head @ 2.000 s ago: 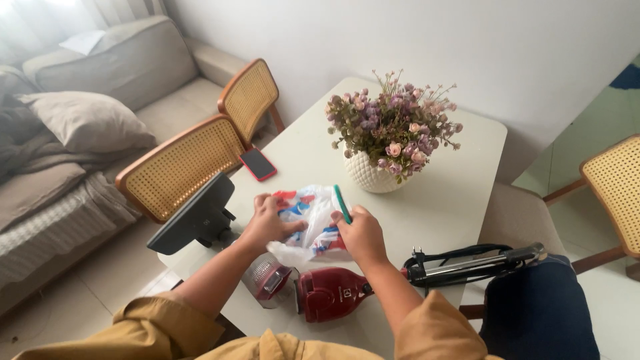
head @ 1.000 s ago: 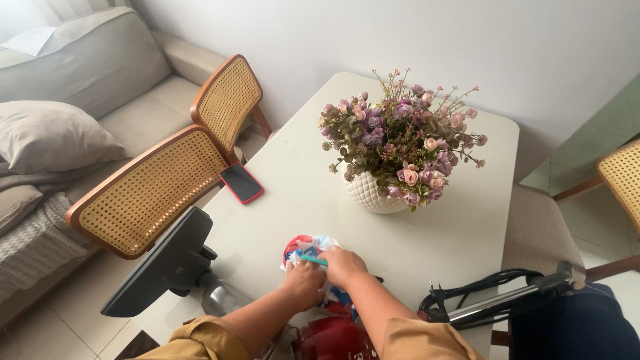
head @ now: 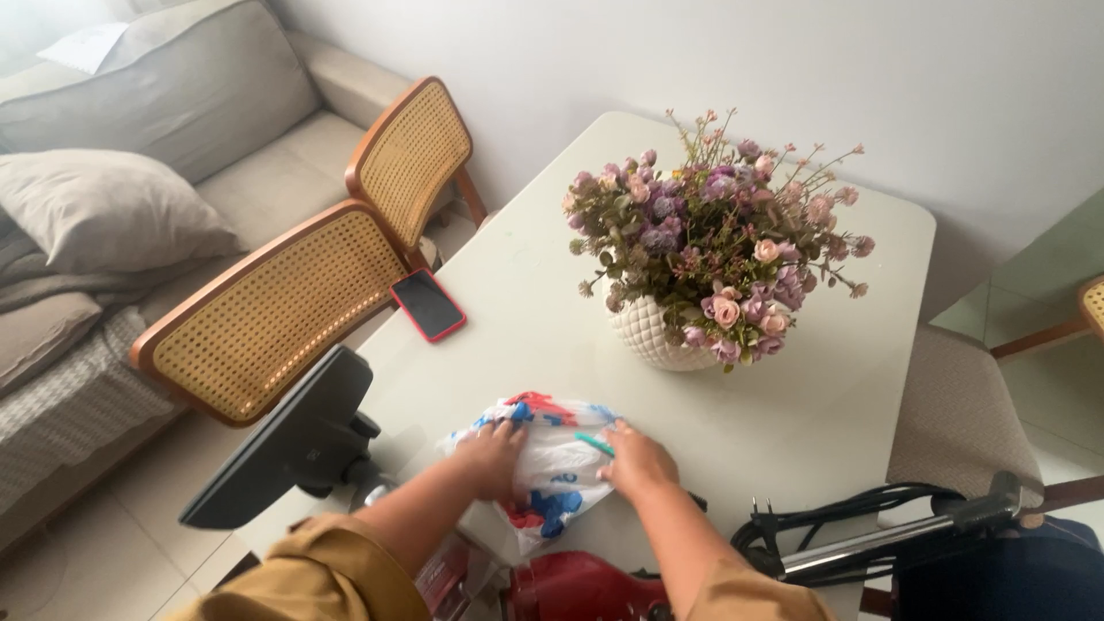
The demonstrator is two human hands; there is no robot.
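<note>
A white plastic bag with red and blue print (head: 561,457) lies crumpled on the table between my hands. My left hand (head: 493,457) rests on its left side with the fingers spread over the plastic. At the bag's right edge, my right hand (head: 636,459) holds a thin green stick-like item (head: 595,444), its tip pointing left over the bag. Just below, near the table's front edge, lies the red body of a vacuum cleaner (head: 578,591), partly hidden by my right arm. Its dark floor head (head: 285,448) stands tilted at the left.
A white textured vase (head: 655,332) of flowers stands on the table (head: 535,259), a red-cased phone (head: 429,304) near the left edge. A metal tube (head: 897,539) with black cord (head: 828,509) lies front right. Cane-backed chairs (head: 276,315) flank the left side.
The bag was bunched up under both hands a second ago; now it is spread wider and my hands are farther apart. The green item has stayed with my right hand.
</note>
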